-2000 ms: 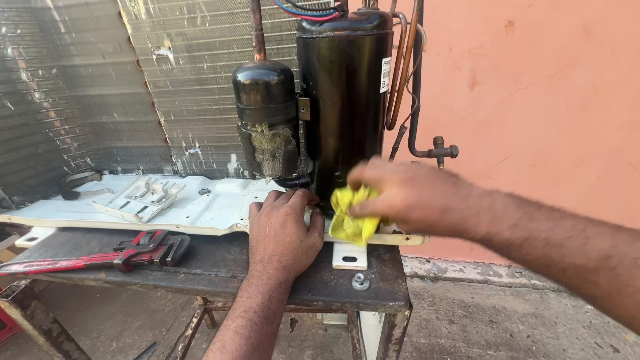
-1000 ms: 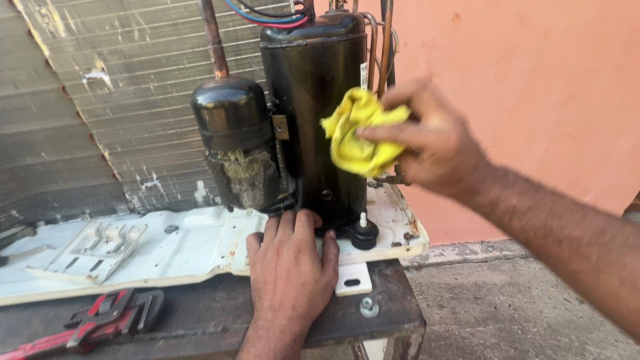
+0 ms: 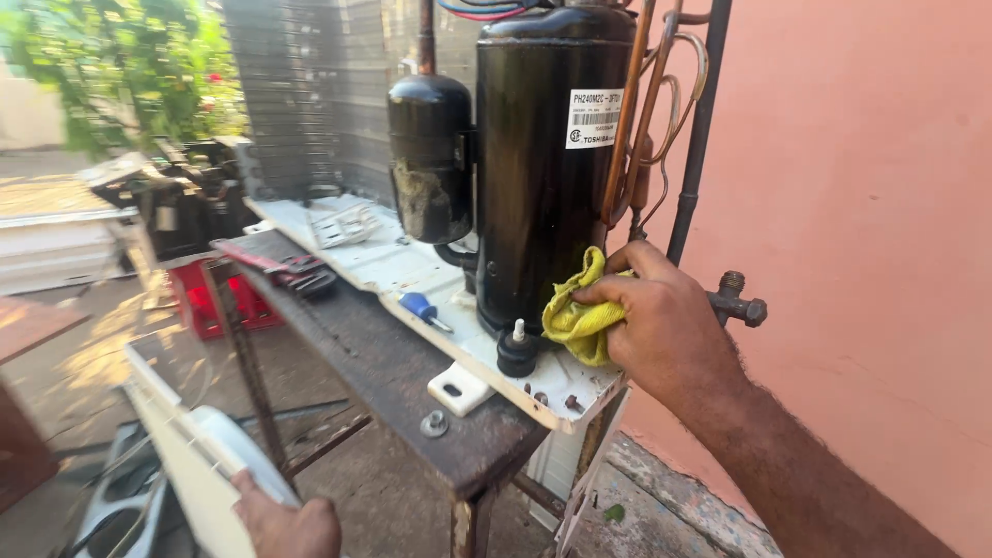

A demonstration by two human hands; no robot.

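My right hand (image 3: 666, 318) grips a yellow cloth (image 3: 581, 310) against the lower right side of a black compressor cylinder (image 3: 535, 186). A smaller black accumulator (image 3: 430, 155) stands to its left. Both are on a white metal base pan (image 3: 356, 256), which bears a blue-handled screwdriver (image 3: 425, 310) and, by the compressor's foot, a black rubber mount with a bolt (image 3: 517, 353). My left hand (image 3: 283, 519), low in the view, is at the edge of a white panel (image 3: 194, 457); whether its fingers close on it cannot be told.
The pan lies on a dark metal workbench (image 3: 403, 387), with a red pipe wrench (image 3: 287, 271) and a flanged nut (image 3: 434, 423) on it. Copper pipes (image 3: 639, 116) and a valve fitting (image 3: 736, 300) rise beside the pink wall (image 3: 852, 194). A red crate (image 3: 201, 298) stands behind the bench.
My left hand has left the base pan's edge and is down by the white panel. My right hand has brought the cloth down to the compressor's base. The view has swung left.
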